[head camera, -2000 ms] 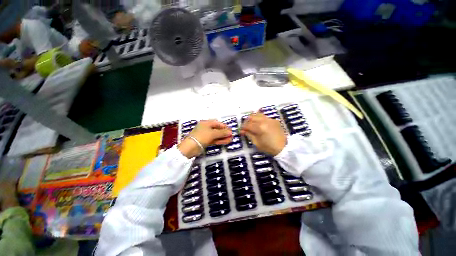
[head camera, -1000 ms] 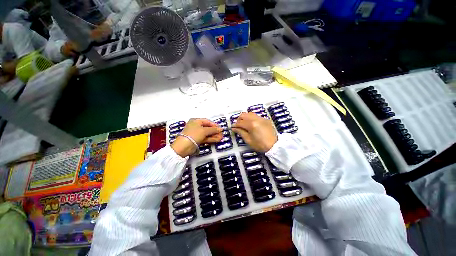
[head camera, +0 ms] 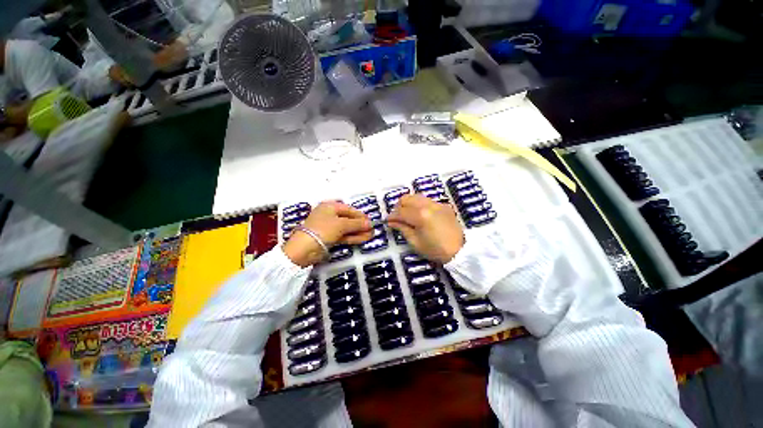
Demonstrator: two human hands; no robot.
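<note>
A white plastic tray (head camera: 548,221) lies in front of me, with glossy black oblong parts (head camera: 387,305) stacked in close columns in two rows of pockets. My left hand (head camera: 330,230) is over the upper row, thumb and fingertips pinched together. My right hand (head camera: 427,226) is just right of it, also over the upper row, fingertips pinched and pointing at the left hand. The fingertips of both hands are close together above the parts. Whether they hold a tiny piece or tweezers is too small to tell.
A white board (head camera: 268,167) lies behind the tray with a clear round dish (head camera: 330,138), a clear bag (head camera: 429,129), a pale yellow strip (head camera: 514,149) and a grey fan (head camera: 268,65). A yellow sheet (head camera: 209,272) and printed cardboard (head camera: 104,326) lie left. Another tray (head camera: 698,180) is right. People work upper left.
The view has shifted, so the fan, tray and hands sit further left in the picture than two seconds ago. Both hands keep almost the same pinched pose over the upper row.
</note>
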